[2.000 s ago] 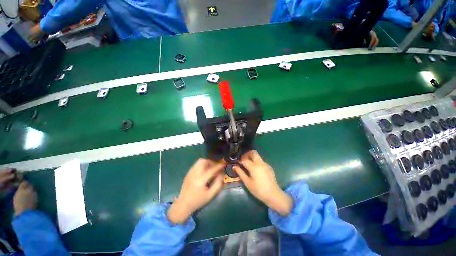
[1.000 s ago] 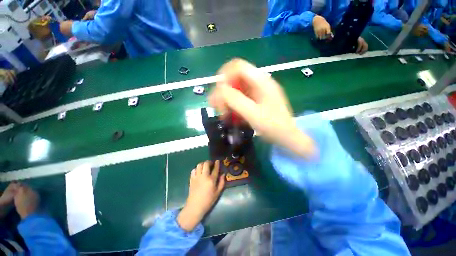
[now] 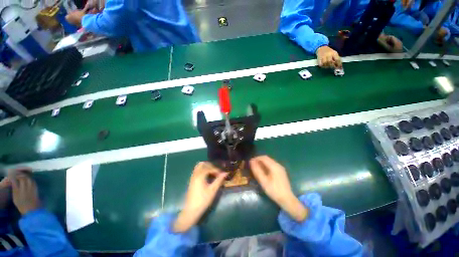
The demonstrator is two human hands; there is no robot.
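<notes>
The black press fixture stands in front of me with its toggle clamp and red clamp handle upright. The orange-brown nest shows on its base; I see no clear disc seated on it. My left hand is at the nest's left side, thumb and fingertips close together by a dark spot; whether it grips a round black part cannot be told. My right hand is at the nest's right edge, fingers bent and slightly blurred; its fingertips' contents are hidden.
The conveyor carries square silver-white parts, black frames and a round black part. A blister tray of black discs is at right. White paper and another person's hands are at left. A hand opposite reaches a belt part.
My right hand has left the red handle and come down to the nest's right side. My left hand's fingertips are now at the nest. Belt parts have shifted left.
</notes>
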